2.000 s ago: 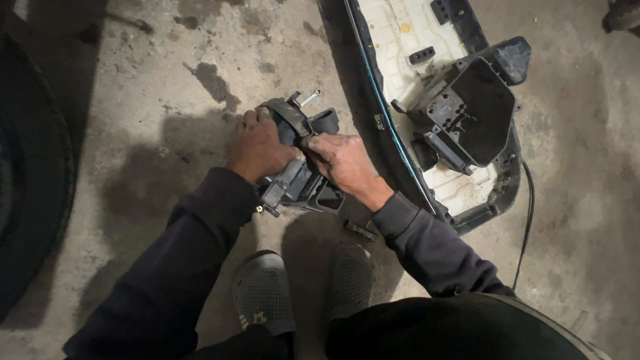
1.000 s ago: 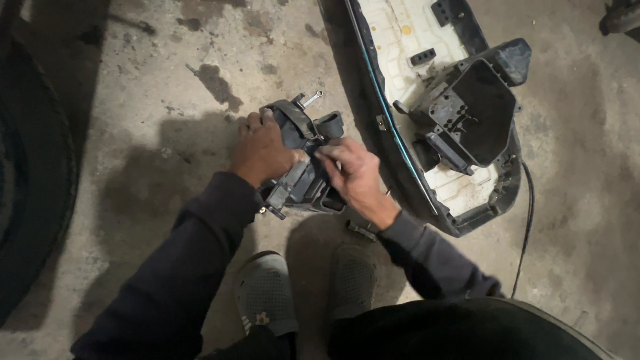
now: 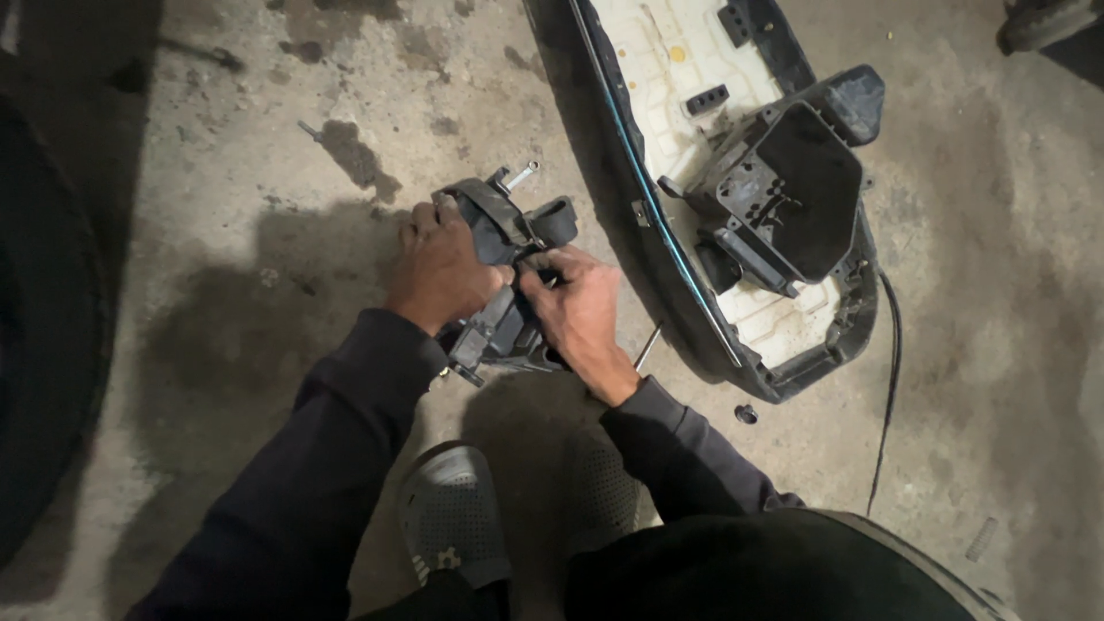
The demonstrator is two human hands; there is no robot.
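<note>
A black plastic battery-box-like assembly point(image 3: 509, 323) with a rubber strap point(image 3: 487, 203) across its upper part sits on the concrete floor in front of my feet. My left hand point(image 3: 440, 263) grips its upper left side, fingers over the edge and thumb toward the middle. At the assembly's middle right, the bent fingers of my right hand point(image 3: 573, 302) press or pinch at a part; they hide what they touch. Beyond the strap, a small ring-ended wrench point(image 3: 523, 176) projects from the far edge. A thin metal rod point(image 3: 648, 347) shows beside my right wrist.
On the right lies a seat base point(image 3: 793, 341) with a pale inner side and black rim, bearing an open black plastic housing point(image 3: 811, 207). A black cable point(image 3: 888, 397) trails from it. A small dark part point(image 3: 746, 414) is near my right sleeve. A tire point(image 3: 52, 328) stands at the left.
My right hand has shifted slightly on the assembly, its fingers now more bent. My left hand stays on the assembly's upper left side.
</note>
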